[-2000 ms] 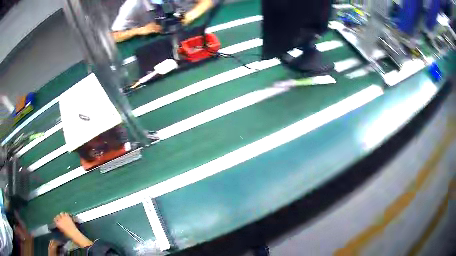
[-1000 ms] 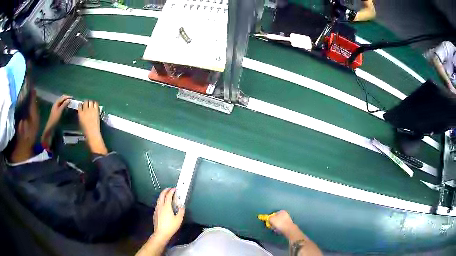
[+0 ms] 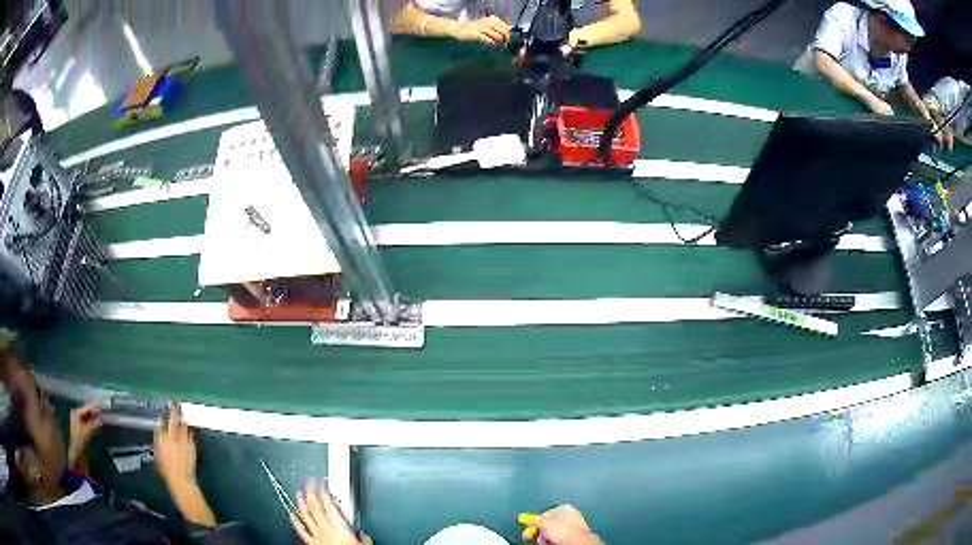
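A narrow white-silver strip, probably a lamp housing (image 3: pixel 340 474), stands out from the long pale line at the bench edge, low and left of centre. My left hand (image 3: pixel 323 518) is at its lower left side, fingers pointing forward, cut off by the bottom edge; whether it grips the strip is unclear. My right hand (image 3: pixel 562 525) is over the bench at the bottom, apart from the strip, fingers curled, with yellow finger cots (image 3: pixel 528 522) at the tips. Anything tiny between them cannot be made out. Two thin silver lines, perhaps tweezers (image 3: pixel 279 486), lie left of my left hand.
A co-worker's hand (image 3: pixel 175 452) is at a grey bar (image 3: pixel 133 411) on the left. Ahead stand a metal post (image 3: pixel 320 170), a white board (image 3: pixel 250 218) on a reddish base, a silver dotted bar (image 3: pixel 368 335), a red box (image 3: pixel 599 136) and a black monitor (image 3: pixel 821 181).
The view has turned and levelled, so the strip, both hands and the co-worker sit lower in the picture. My left hand's fingers look straighter beside the strip; my right hand remains curled.
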